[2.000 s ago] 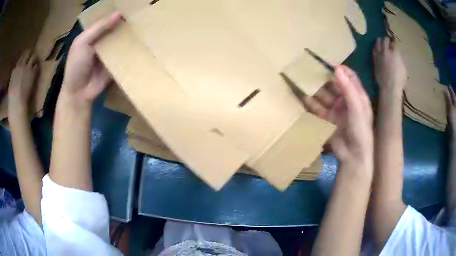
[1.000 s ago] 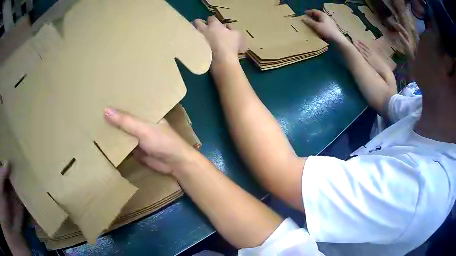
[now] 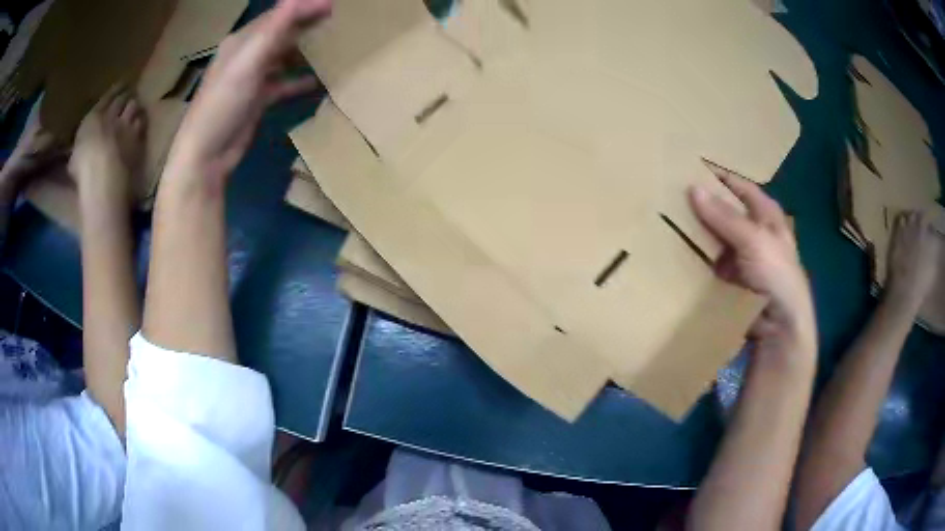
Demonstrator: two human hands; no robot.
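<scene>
A flat brown box blank [image 3: 549, 145] is tilted above a stack of blanks [image 3: 389, 285], with its far end cut off by the top of the picture. It shows short dark slots, notched edges and a long creased strip along its lower left side. My right hand [image 3: 762, 254] grips its right edge, thumb on top and the other fingers partly hidden. My left hand [image 3: 233, 99] is at its upper left edge with fingers spread; whether they pinch the board is unclear. The stack is mostly hidden under the blank.
Dark green tables [image 3: 497, 399] meet at a seam below the blank. At left, another person's hand [image 3: 109, 140] rests by brown cardboard. At right, another person's hand [image 3: 912, 254] lies on a stack of blanks [image 3: 896, 156].
The view swung right, then back. The blank stays in my right hand; compared with the oldest frame, it sits further right and my left fingers are more spread at its edge.
</scene>
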